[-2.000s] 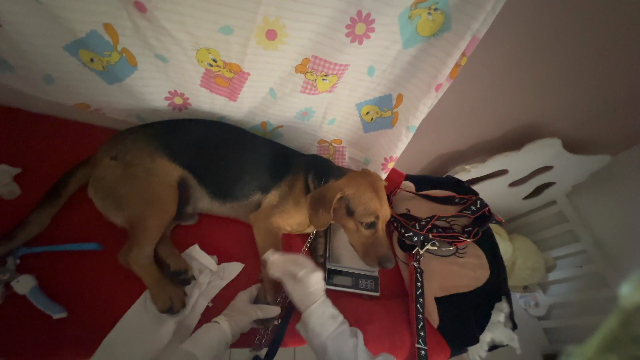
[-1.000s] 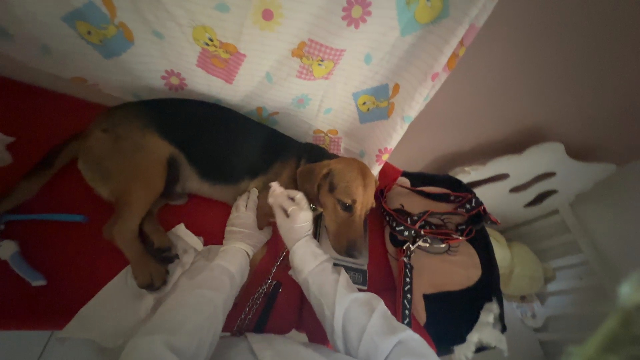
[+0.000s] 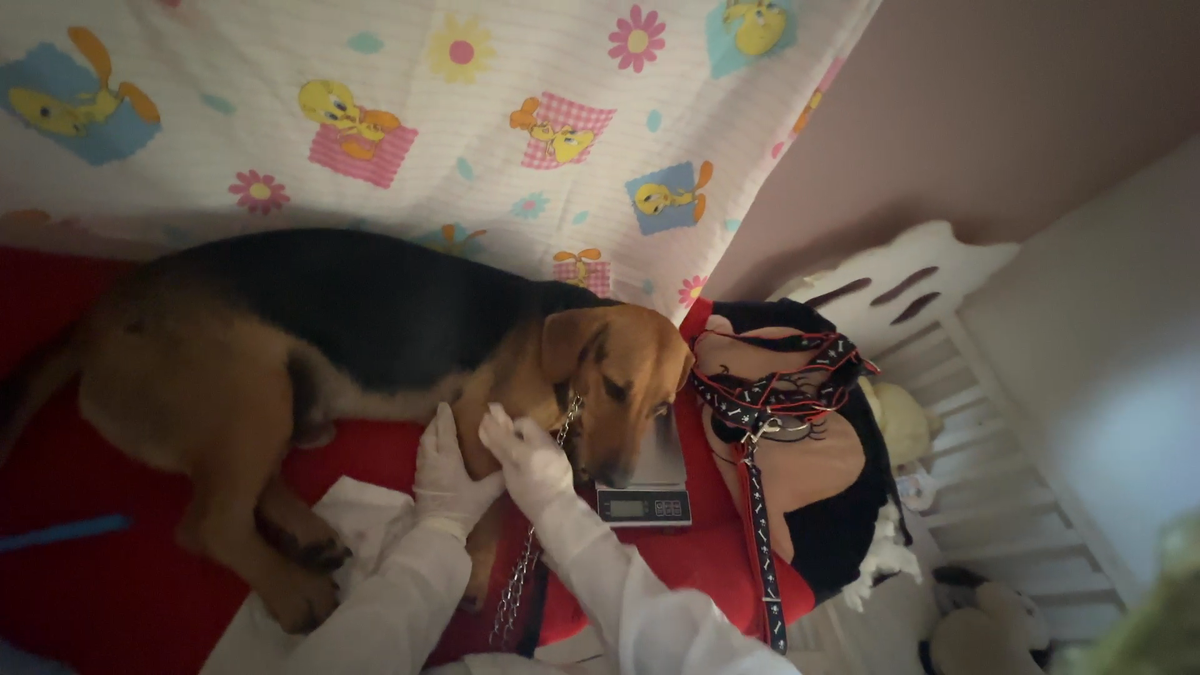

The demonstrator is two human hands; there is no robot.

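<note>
A black and tan dog (image 3: pixel 356 309) lies on its side on a red cloth (image 3: pixel 112 581), its head over a small digital scale (image 3: pixel 645 506). Gloved in white, my left hand (image 3: pixel 452 473) rests around the dog's upper front leg. My right hand (image 3: pixel 527 455), also gloved, is at the same leg, close to the chest, with its fingertips bent together; a bit of white material seems pinched there, though this is hard to tell. Beside my right wrist a metal chain leash (image 3: pixel 514 586) runs down from the dog's neck. White paper (image 3: pixel 361 511) lies under my left forearm.
A black and red harness with its leash (image 3: pixel 761 525) lies on a cushion with a printed face (image 3: pixel 825 469). Behind the dog hangs a cartoon-print curtain (image 3: pixel 525 56). A white slatted crib (image 3: pixel 1012 487) stands at the right, with plush toys inside. A blue strap (image 3: pixel 66 532) lies at far left.
Both hands were lower near the dog's front paw two seconds ago; they have moved up its leg toward the chest. Since one second ago, my right hand has shifted little. The view has moved closer.
</note>
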